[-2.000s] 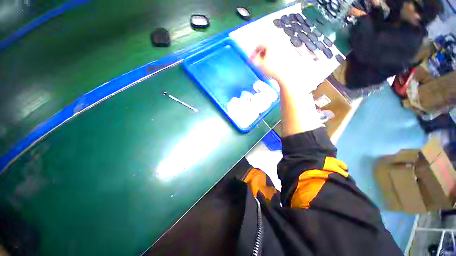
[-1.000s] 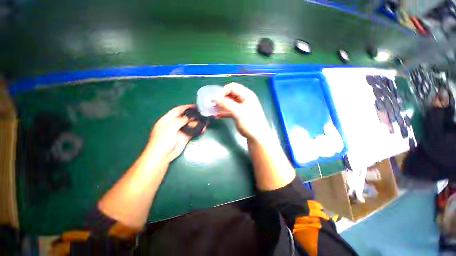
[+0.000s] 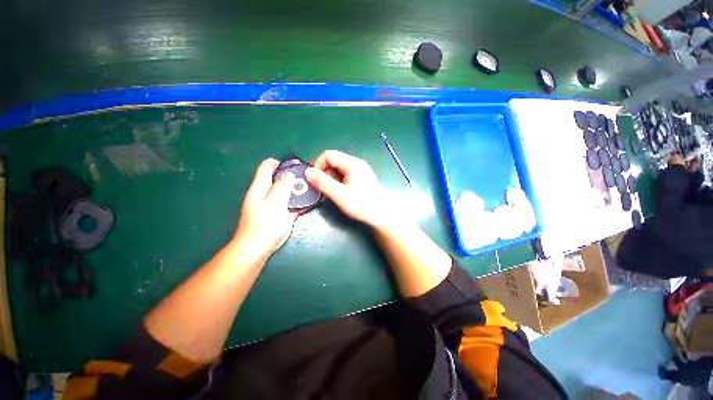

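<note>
My left hand (image 3: 264, 209) holds a round black housing (image 3: 300, 200) above the green bench, left of centre. A disc with a pale ring at its centre lies in the housing, and the black shows through it. My right hand (image 3: 344, 185) is at the housing's right side, its thumb and fingers pressing on the disc and rim. The blue parts tray (image 3: 478, 168) stands to the right, with a loose pile of white discs (image 3: 494, 220) at its near end. A thin pen-like tool (image 3: 396, 159) lies left of the tray.
Loose black housings (image 3: 59, 187) cluster at far left. Black and white-faced units (image 3: 428, 58) are spaced beyond the blue strip (image 3: 234, 93). Flat black pieces (image 3: 602, 148) lie on a white sheet (image 3: 547, 156). An open carton (image 3: 512, 297) stands lower right. Another person's dark sleeve (image 3: 664, 219) shows at right.
The translucent disc has gone from my right fingers, held up beside the housing, down into the housing. Both hands have closed around it. The view has shifted slightly and the pen-like tool shows again.
</note>
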